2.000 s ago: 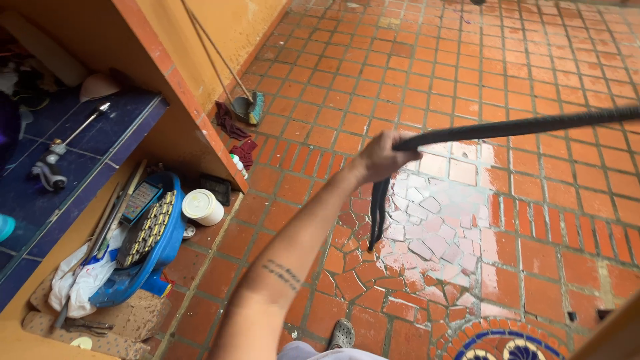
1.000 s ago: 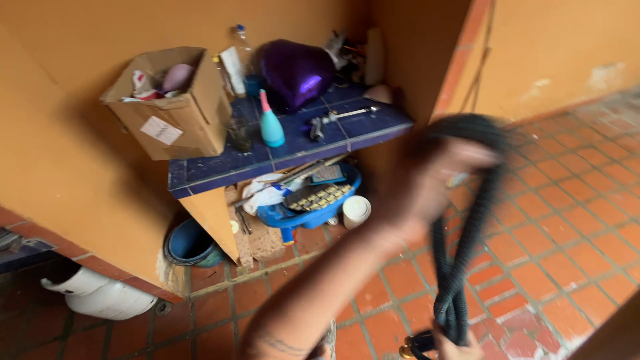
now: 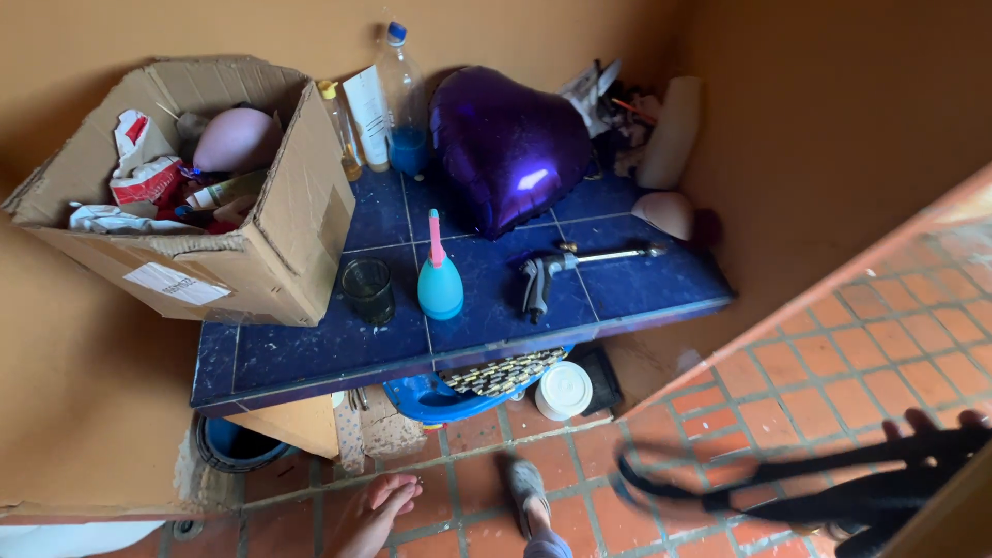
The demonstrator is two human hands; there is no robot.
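Note:
My right hand [image 3: 921, 423] is at the right edge, partly hidden, with its fingers around a looped black hose or cord [image 3: 852, 494]. The black loops hang out to the left above the tiled floor and are blurred. Low in the frame, my left hand [image 3: 381, 508] is empty, its fingers loosely curled. It is in front of a blue-tiled shelf [image 3: 496, 318]. On that shelf lie a grey spray gun with a metal wand [image 3: 549, 279], a turquoise squeeze bulb with a pink nozzle [image 3: 440, 287], a dark glass [image 3: 369, 293] and a purple foil balloon [image 3: 508, 147].
An open cardboard box [image 3: 302, 240] full of mixed items overhangs the shelf's left end. Bottles [image 3: 404, 116] stand behind. Beneath are a blue basin [image 3: 418, 395], a white lidded tub [image 3: 564, 390] and a dark bucket [image 3: 232, 446]. A wall edge [image 3: 775, 325] slants at right; my foot [image 3: 528, 484] is below.
The view has swung left to the shelf. My left hand, on the black length in the earlier frames, has let go and moved down. The black loops are now in my right hand at the right.

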